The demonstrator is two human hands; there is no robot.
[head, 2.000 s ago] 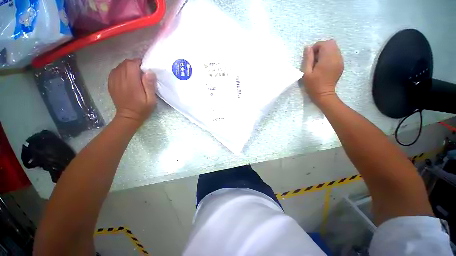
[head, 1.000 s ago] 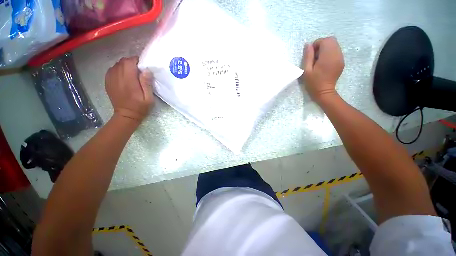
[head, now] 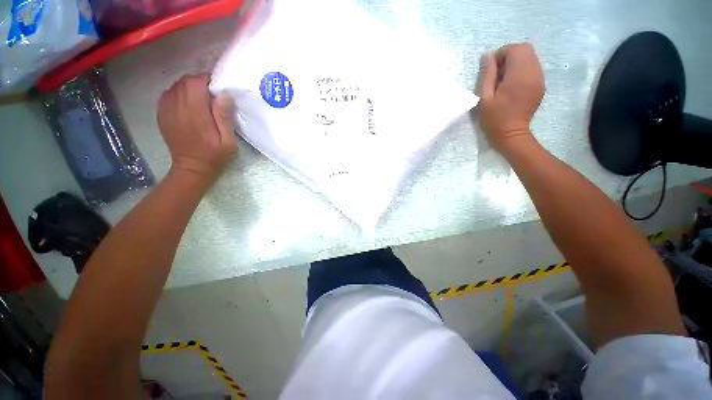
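Observation:
The white poly bag with a folded white garment (head: pixel 336 101) lies flat on the table, turned like a diamond, with a round blue logo and small dark print on top. My left hand (head: pixel 197 125) is closed on its left corner, thumb along the edge. My right hand (head: pixel 511 92) is closed at its right corner, fingers curled in. The bag's far corner is cut off by the picture's top edge. The fingertips of both hands are partly hidden.
A red plastic basket (head: pixel 148 35) holds a pink plastic bag and a white and blue tissue pack (head: pixel 43 35). Left are a small dark bagged item (head: pixel 97 144) and a black strap bundle (head: pixel 66 226). A black fan base (head: pixel 636 101) stands at right on the pale table (head: pixel 437 195).
The whole view has shifted slightly, so the basket, bag and fan sit a little higher. Both hands keep their places at the bag's corners.

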